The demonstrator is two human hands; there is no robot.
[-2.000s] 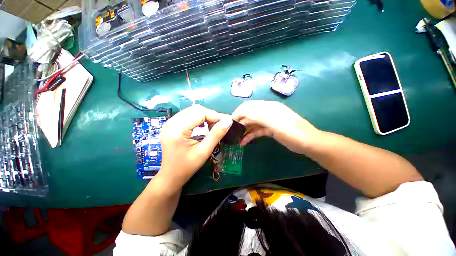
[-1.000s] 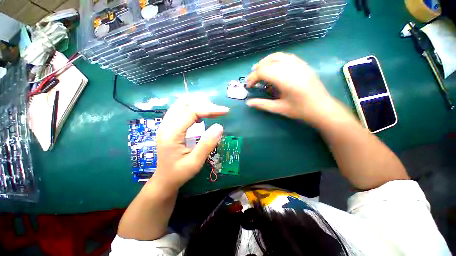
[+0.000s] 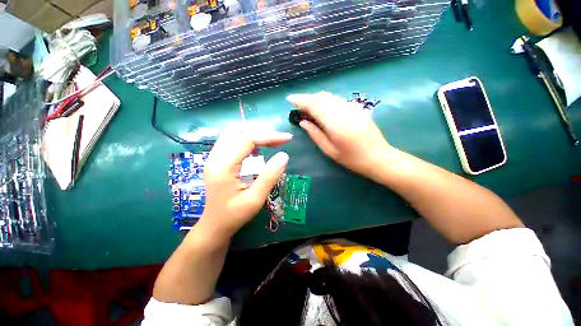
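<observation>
My right hand [image 3: 344,130] is above the mat, right of centre, with its thumb and fingers around a small black housing [image 3: 296,116]. Only the housing's left end shows; the rest is hidden by the fingers. A round insert with dark leads [image 3: 365,100] lies behind my right hand, its body mostly covered. My left hand [image 3: 230,181] is open, thumb and forefinger apart and empty, over the right edge of the blue circuit board [image 3: 186,191]. A green circuit board [image 3: 295,198] with thin wires [image 3: 274,213] lies right of my left hand.
A tall stack of clear blister trays [image 3: 280,51] stands behind the hands. A smartphone [image 3: 473,125] lies at right, with a long dark tool [image 3: 546,83] and yellow tape roll [image 3: 539,16] beyond. A notebook [image 3: 92,118] and another blister tray [image 3: 22,172] are at left.
Both hands were together on the black housing; they have parted. My right hand has gone to the inserts and moved slightly left, covering the left insert. My left hand has opened.
</observation>
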